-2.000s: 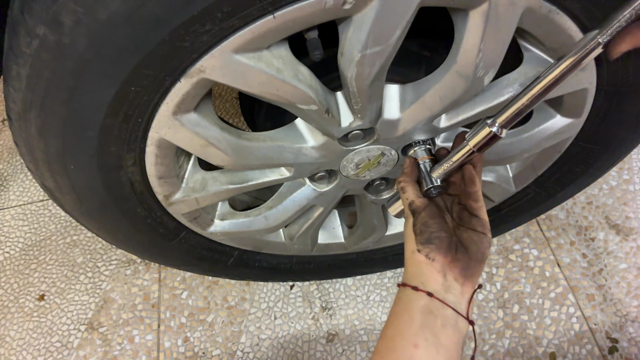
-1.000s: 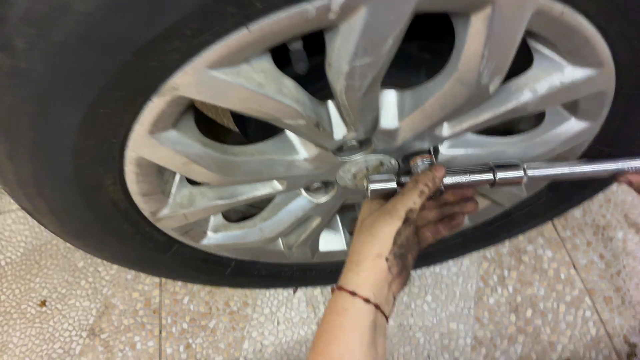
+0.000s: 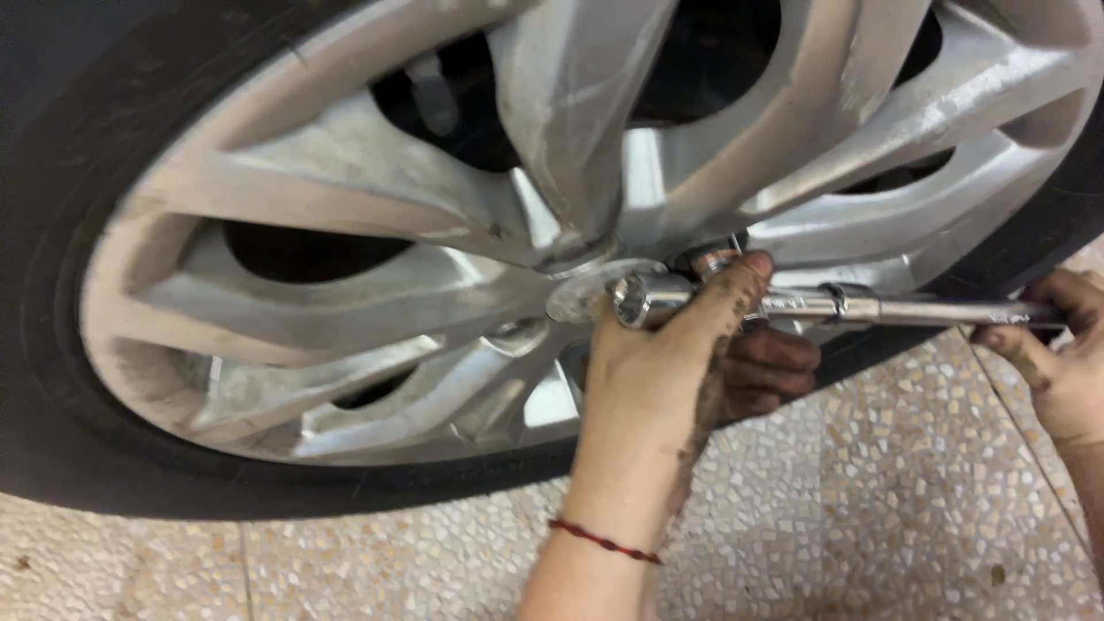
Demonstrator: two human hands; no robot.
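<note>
My left hand (image 3: 681, 354), dirty with grease and wearing a red string bracelet (image 3: 604, 542), grips the head end of a chrome wrench with a long bar (image 3: 914, 310). A socket (image 3: 714, 257) on it sits at a lug position just right of the wheel's center cap (image 3: 595, 289). The chrome end (image 3: 647, 300) of the tool points left across the cap. At the right edge my right hand (image 3: 1048, 345) holds the far end of the bar, between thumb and fingers. Behind the tool spreads the silver alloy wheel (image 3: 561, 103); my left hand hides its lower hub.
A black tire (image 3: 52, 345) surrounds the wheel. Beneath it lies a speckled terrazzo floor (image 3: 388, 552) with dark joints. Deep openings lie between the spokes, and a lug nut (image 3: 516, 335) shows left of my left wrist.
The long bar has swung down from a steep slant to nearly level. My left hand has turned from palm-up to back-up around the tool. The view is much closer.
</note>
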